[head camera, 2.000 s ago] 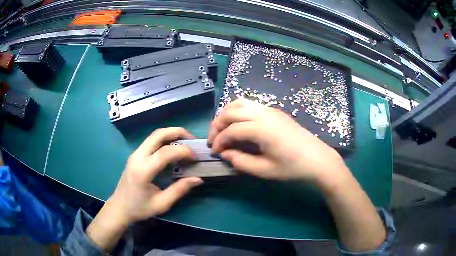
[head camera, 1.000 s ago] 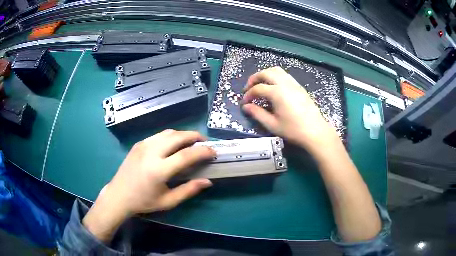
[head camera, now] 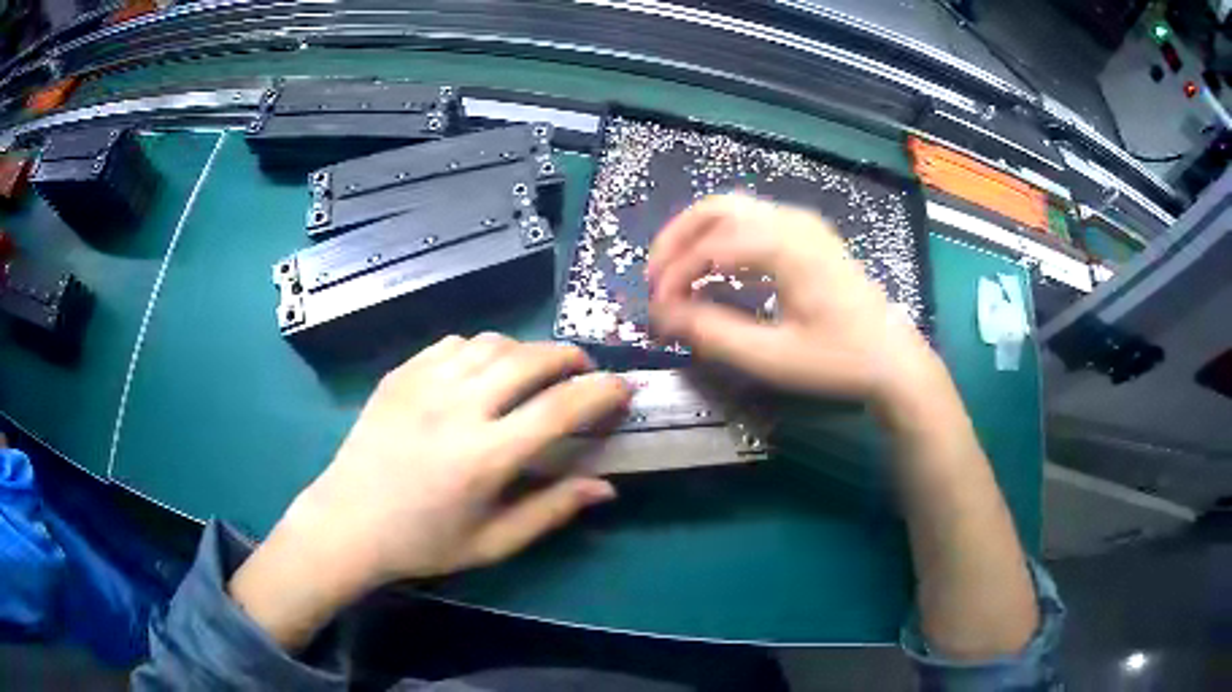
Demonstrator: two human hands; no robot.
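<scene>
A long black housing (head camera: pixel 689 445) lies on the green mat in front of me, its top grey under the light. My left hand (head camera: pixel 466 453) covers its left part and grips it, fingers on top and thumb on the near side. My right hand (head camera: pixel 777 298) is blurred above the near part of the black parts tray (head camera: pixel 923 291), just behind the housing's right end, fingers curled. I cannot tell whether it holds a metal part. Many tiny silvery metal parts (head camera: pixel 595 316) lie loose in the tray.
More black housings (head camera: pixel 419 270) are piled at back left, with others (head camera: pixel 92 176) at far left. An orange bar (head camera: pixel 980 183) is on the conveyor (head camera: pixel 757 81) at back right. A pale plastic item (head camera: pixel 1001 319) lies right of the tray. A blue sleeve (head camera: pixel 54 541) shows at lower left.
My right hand went from the housing to the tray, then moved slightly nearer me. My left fingers slid rightward along the housing. An orange bar has come into view at back right.
</scene>
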